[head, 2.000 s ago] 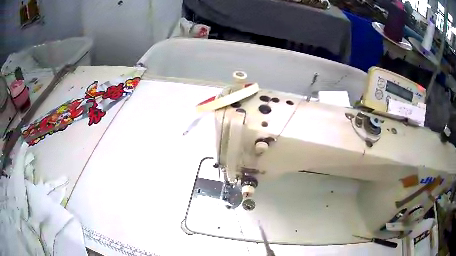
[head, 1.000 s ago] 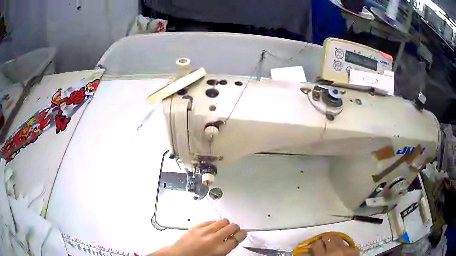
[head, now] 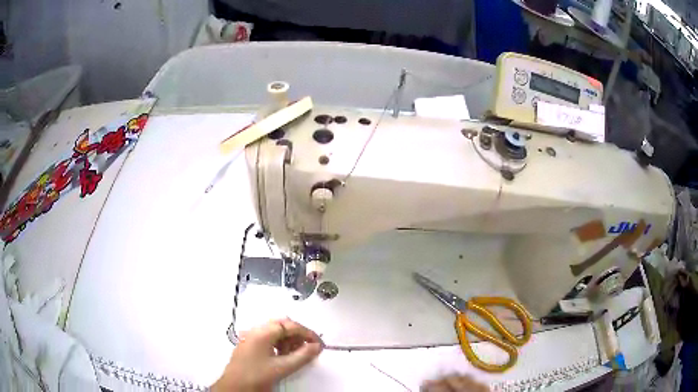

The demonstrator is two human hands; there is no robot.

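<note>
The cream sewing machine (head: 428,168) stands across the table, its presser foot area (head: 300,277) above the shiny needle plate (head: 260,272). My left hand (head: 277,351) is at the front edge of the bed, left of centre, thumb and fingertips close together; whether they pinch thread cannot be told. My right hand (head: 453,383) is blurred and cut off by the bottom edge. A thin dark thread (head: 389,375) lies between the hands. Orange-handled scissors (head: 476,325) lie on the bed under the arm, blades pointing up left.
A slim dark-handled tool (head: 565,318) lies right of the scissors. A cream strip (head: 268,126) rests on the head's left end. A control panel (head: 547,92) stands behind. White cloth (head: 42,337) is heaped at left, near a red floral sticker (head: 76,174).
The scissors, in my right hand a second ago, now lie on the bed. My right hand has moved down and left. My left hand has moved slightly left, its fingers more curled.
</note>
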